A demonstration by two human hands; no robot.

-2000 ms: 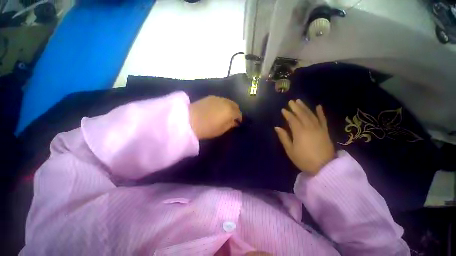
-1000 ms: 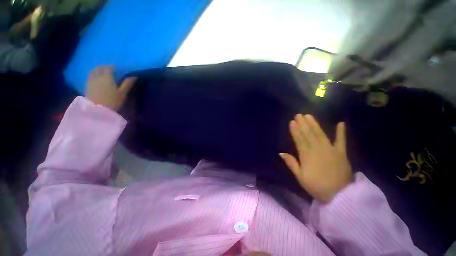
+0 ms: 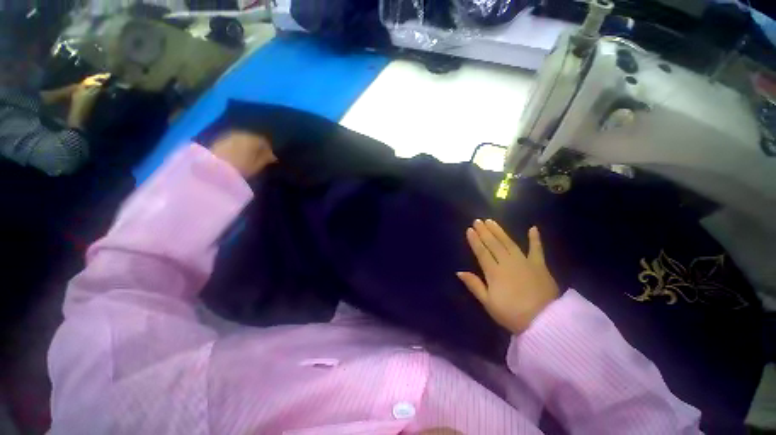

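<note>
The dark purple-navy garment piece (image 3: pixel 400 229) spreads over the machine bed and my lap. A gold embroidered motif (image 3: pixel 687 279) lies on it at the right. My left hand (image 3: pixel 245 153) is at the cloth's upper left part, blurred, with its fingers closed on the cloth. My right hand (image 3: pixel 509 276) lies flat on the cloth, palm down and fingers apart, just in front of the presser foot (image 3: pixel 503 186). The foot looks gold under the lamp. The cloth runs under the foot; the needle is too small to make out.
The sewing machine (image 3: pixel 566 106) stands at the upper right. A white table (image 3: pixel 438 110) and a blue sheet (image 3: pixel 293 76) lie behind the cloth. Clear plastic (image 3: pixel 417 24) is at the back. Another person's arm (image 3: pixel 42 127) is by a machine at the far left.
My left hand has moved from near the foot out to the far left, then slightly inward, and the cloth there is bunched. My right hand stays flat before the foot. The view has shifted.
</note>
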